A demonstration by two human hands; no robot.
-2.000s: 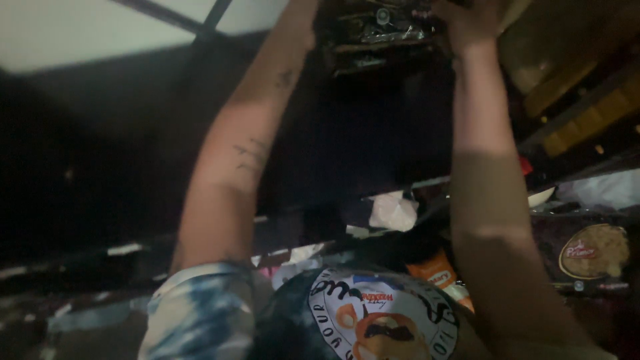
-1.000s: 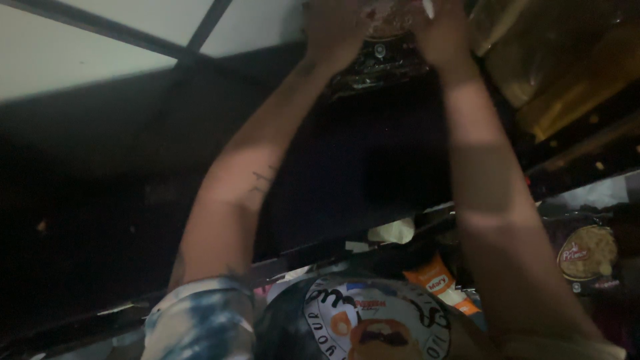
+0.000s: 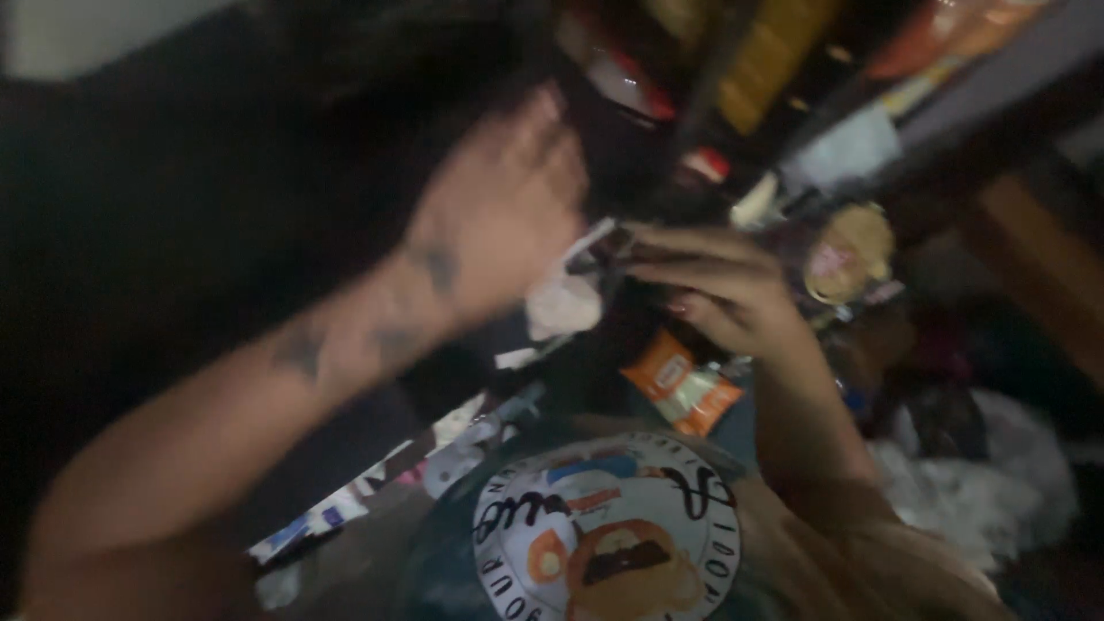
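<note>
Blur and dim light soften the whole view. My left hand (image 3: pixel 509 207) reaches in from the left above a dark surface, its back turned up; whether it holds something cannot be made out. Just right of it, my right hand (image 3: pixel 716 276) has its fingers stretched toward a small dark item with a pale edge (image 3: pixel 595 241), and the grip on that item is unclear. A pale, crumpled-looking piece (image 3: pixel 562 308) lies below the two hands. Under my right hand is an orange and white packet (image 3: pixel 681 384). My printed shirt (image 3: pixel 604 535) fills the bottom middle.
A dark package with a round tan picture (image 3: pixel 849 254) lies right of my right hand. Yellow packages (image 3: pixel 776 60) and a red and white item (image 3: pixel 707 164) are at the upper right. A whitish plastic bag (image 3: pixel 983 474) sits lower right, and mixed small items line the dark surface's edge.
Both hands have come down and back toward my body from the top of the view, where they were at a dark, shiny package. That package is no longer plainly seen. The view has shifted.
</note>
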